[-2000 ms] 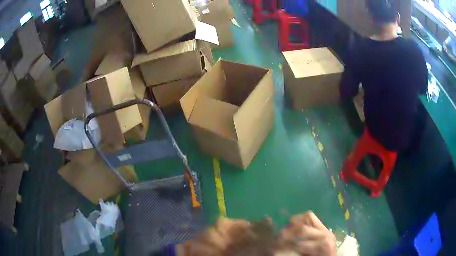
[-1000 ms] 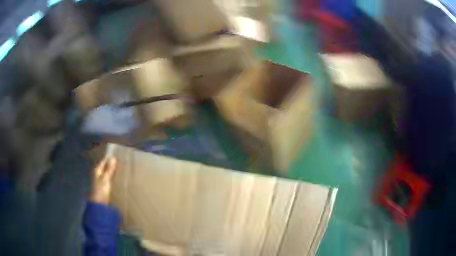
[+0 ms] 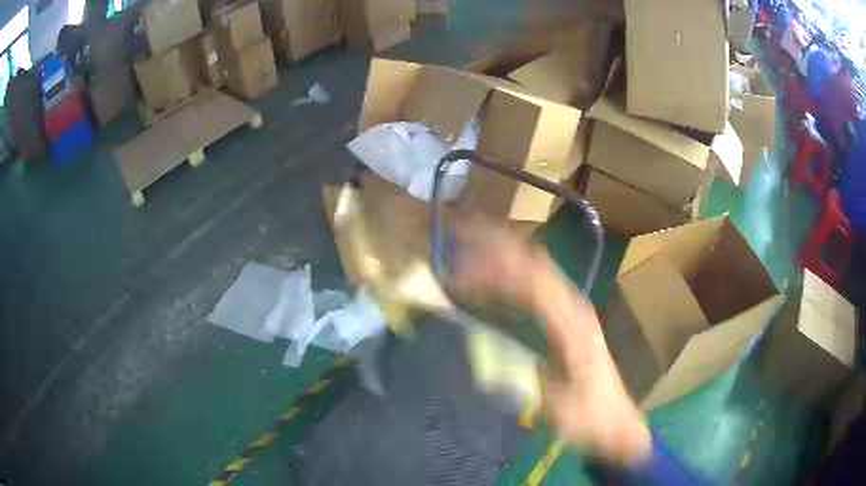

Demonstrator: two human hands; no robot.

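Note:
My right hand (image 3: 532, 294), with a blue sleeve, reaches up from the lower right and is strongly blurred. Its fingers are over the trolley near its handle, and whether they hold anything cannot be told. A blurred brown cardboard piece (image 3: 380, 228) is just left of my hand, beyond the trolley's platform; whether they touch is unclear. A pale yellowish blurred thing (image 3: 503, 365) shows below my hand, unidentified. The trolley has a grey curved handle (image 3: 517, 171) and a dark ribbed platform (image 3: 408, 418). My left hand is not in view.
A large open carton (image 3: 698, 304) stands right of the trolley. More cartons (image 3: 655, 152) are piled behind. White plastic sheets (image 3: 304, 308) lie on the floor at left. A wooden pallet (image 3: 185, 142) lies farther back. Red stools (image 3: 824, 233) and people are at far right.
The view has turned left. The wide cardboard sheet in my left hand a second ago is no longer seen there, and that hand is out of view. My right hand now reaches forward.

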